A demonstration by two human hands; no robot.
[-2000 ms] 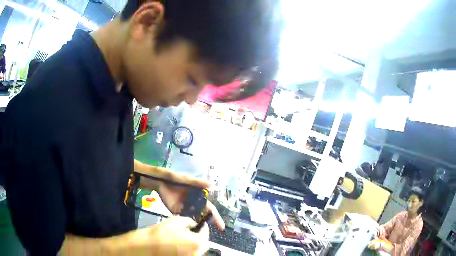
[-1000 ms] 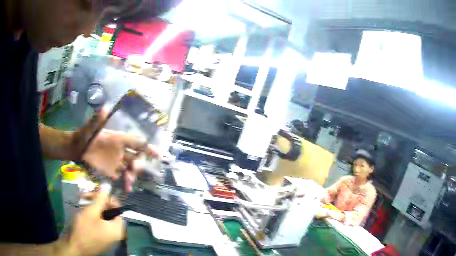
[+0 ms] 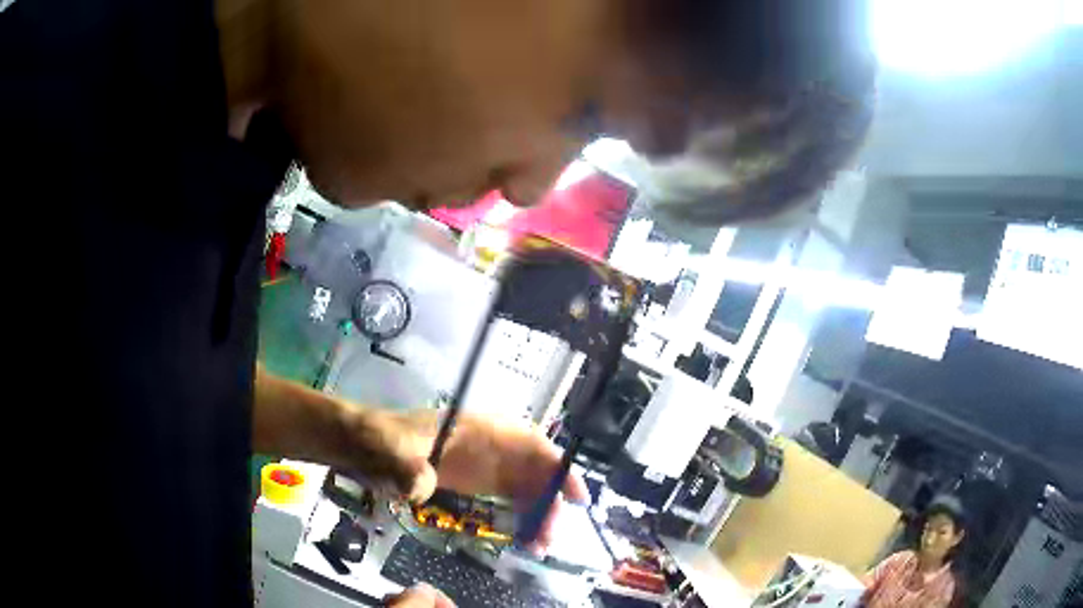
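Neither of my hands is in view. A person in a dark shirt [image 3: 131, 333] leans in close on the left and fills much of the picture. This person's hand [image 3: 481, 457] holds up a black phone middle frame [image 3: 564, 297], tilted, with a large opening and gold-orange patches at its ends. A dark thin shape, perhaps a tool, shows by the fingers, blurred. A bit of another hand [image 3: 418, 597] shows at the bottom edge; it appears to be the same person's.
A keyboard [image 3: 457, 580] lies below the frame. A yellow ring with a red centre [image 3: 283, 481] sits on a white box at lower left. A grey cabinet with a round dial [image 3: 382, 309] stands behind. A tan board [image 3: 819, 505] and a seated person in pink [image 3: 917, 576] are at right.
The view has swung back left, so the dark-shirted person fills more of it. The middle frame is now held higher and nearer. The dark tool hand has dropped mostly out of the bottom.
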